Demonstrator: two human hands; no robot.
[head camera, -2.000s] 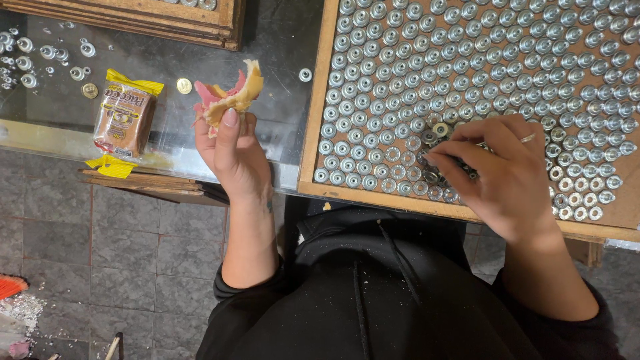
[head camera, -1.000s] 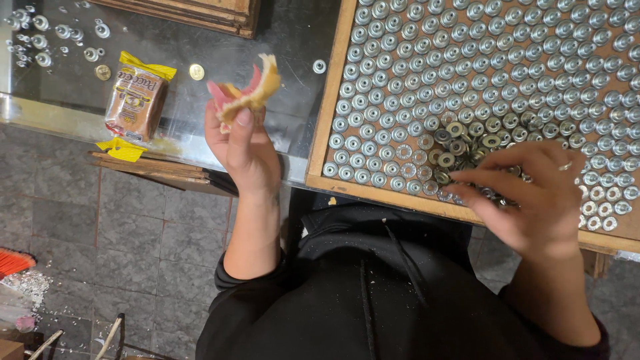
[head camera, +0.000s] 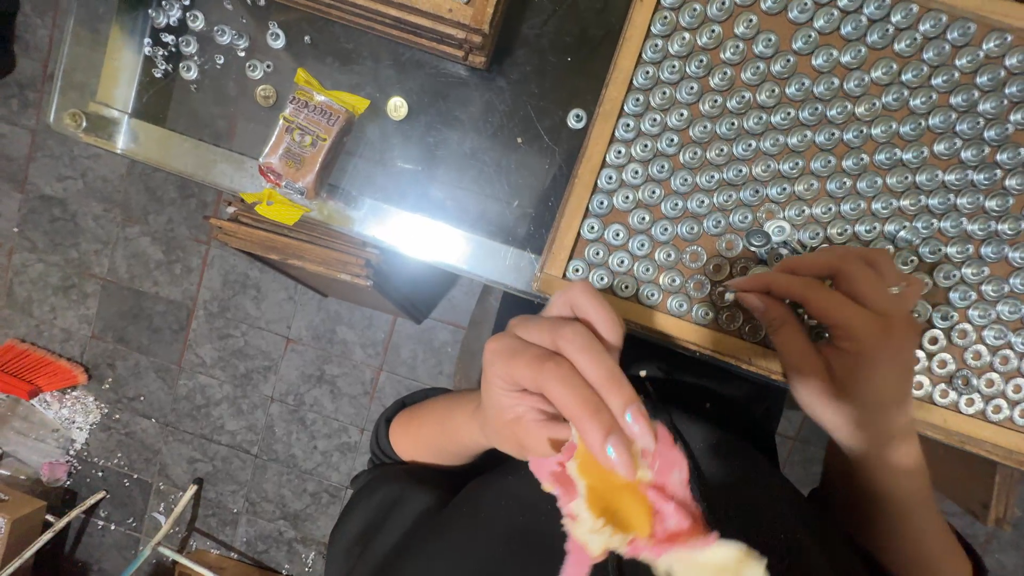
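My left hand (head camera: 560, 376), near my chest, grips a torn piece of bread with pink and yellow filling (head camera: 624, 504). My right hand (head camera: 840, 336) is over the lower part of a wood-framed tray (head camera: 704, 338), its thumb and forefinger pinched at a small metal piece, partly hidden. Rows of round metal caps with central studs (head camera: 752, 144) cover the tray. Around my right fingertips lie darker ring-shaped pieces (head camera: 718, 267), some tilted or overlapping; my hand hides others.
On the glass-topped table (head camera: 472, 144) lie a wrapped paçoca sweet (head camera: 308, 148), two coins (head camera: 397, 108) and scattered metal parts (head camera: 224, 36). Stacked wooden trays (head camera: 400, 20) stand behind; more boards (head camera: 296, 248) jut below the table edge. An orange broom (head camera: 40, 370) is at far left on the floor.
My left hand has moved from over the table edge toward my chest, bringing the bread with it. Several dark pieces visible by my right hand a second ago are no longer in sight there.
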